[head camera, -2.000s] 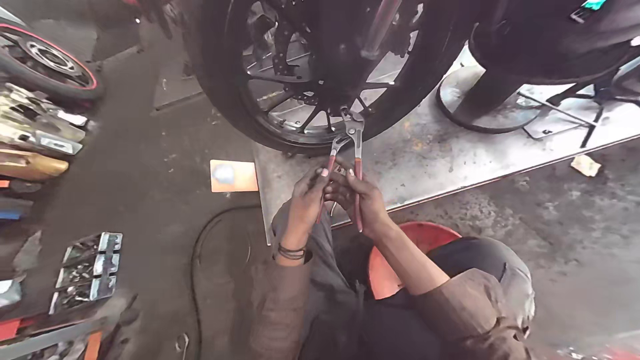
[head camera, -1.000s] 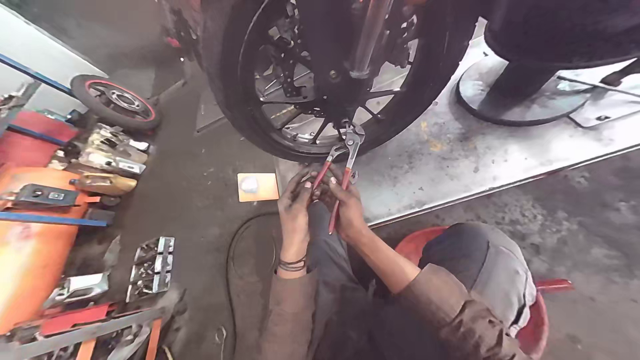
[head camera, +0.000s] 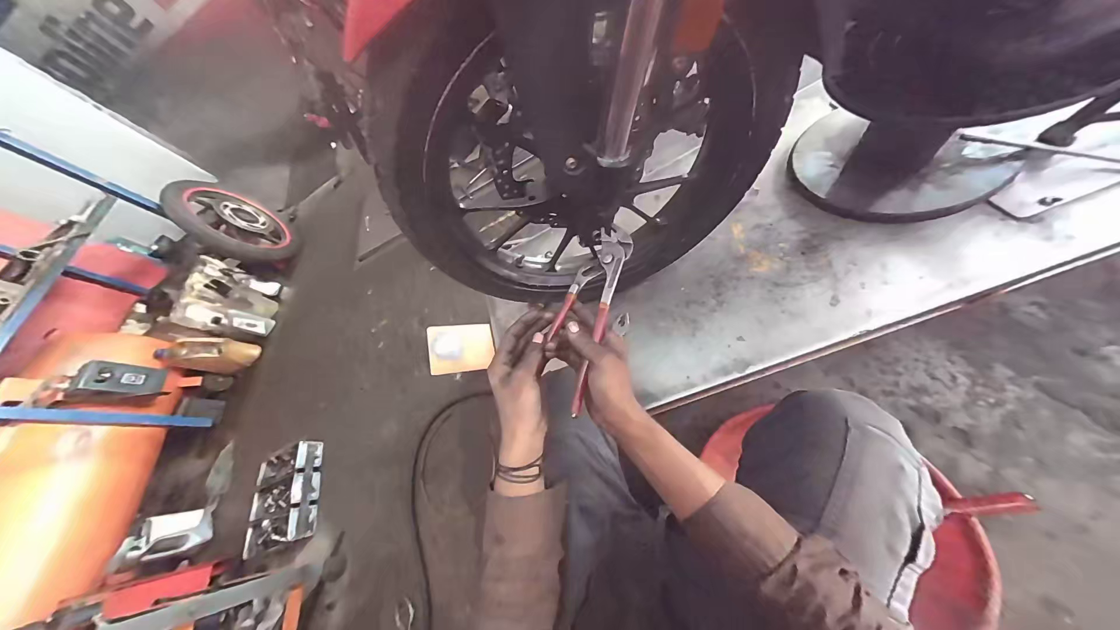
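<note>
Both hands hold a pair of slip-joint pliers (head camera: 616, 254) with red handles, one handle in each. My left hand (head camera: 522, 363) has its fingers around the left handle, and my right hand (head camera: 605, 372) grips the right handle, whose end sticks out below the palm. The plier jaws are at the hub area, below the fork leg (head camera: 632, 83) of a motorcycle's front wheel (head camera: 420, 219). Whether the jaws are closed on a part there cannot be told. A wristband circles my left wrist.
The wheel stands by a metal platform (head camera: 752, 324). A square card (head camera: 460, 349) and a black hose (head camera: 418, 472) lie on the floor. At left are a spare wheel (head camera: 232, 220), bottles (head camera: 210, 354), a parts tray (head camera: 285, 499) and an orange tank (head camera: 96, 472). A round-based stand (head camera: 910, 171) is at right.
The view has shifted, with more of the left side now showing. Both hands stay on the plier handles near the wheel hub.
</note>
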